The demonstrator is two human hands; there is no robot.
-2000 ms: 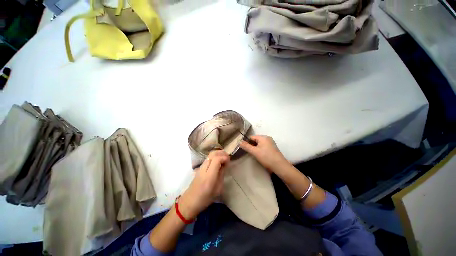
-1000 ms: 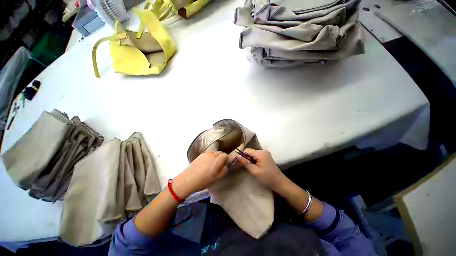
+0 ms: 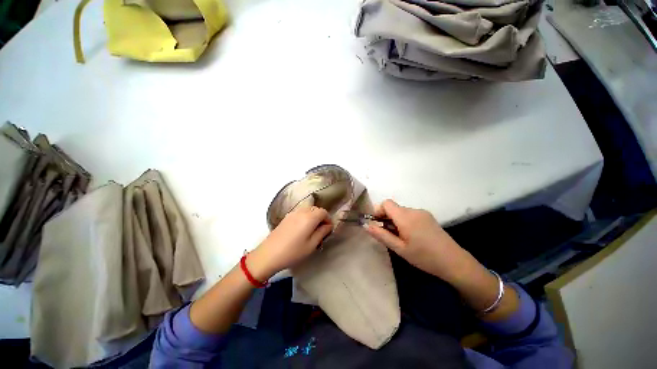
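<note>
A beige bag lining (image 3: 353, 285) hangs from the table's near edge over my dark apron, its round mouth with a dark rim facing up and away from me. My left hand (image 3: 302, 229) is closed on the lining's rim at the near side of the mouth. My right hand (image 3: 403, 234) holds small dark thread snips (image 3: 371, 219), whose blades point left at the rim, close to my left fingertips. Whether the blades touch the cloth is hard to tell. Any thread ends are too small to see.
Two folded stacks of linings stand at the left, one at the edge (image 3: 36, 209) and one nearer me (image 3: 119, 267). A crumpled pile of linings (image 3: 454, 39) lies at the far right. A yellow bag (image 3: 155, 39) stands at the far left of the white table (image 3: 252, 108).
The snips' blades now show more clearly, as my right hand has drawn a little to the right. My left hand still pinches the rim. The view has shifted, moving the stacks and yellow bag leftward.
</note>
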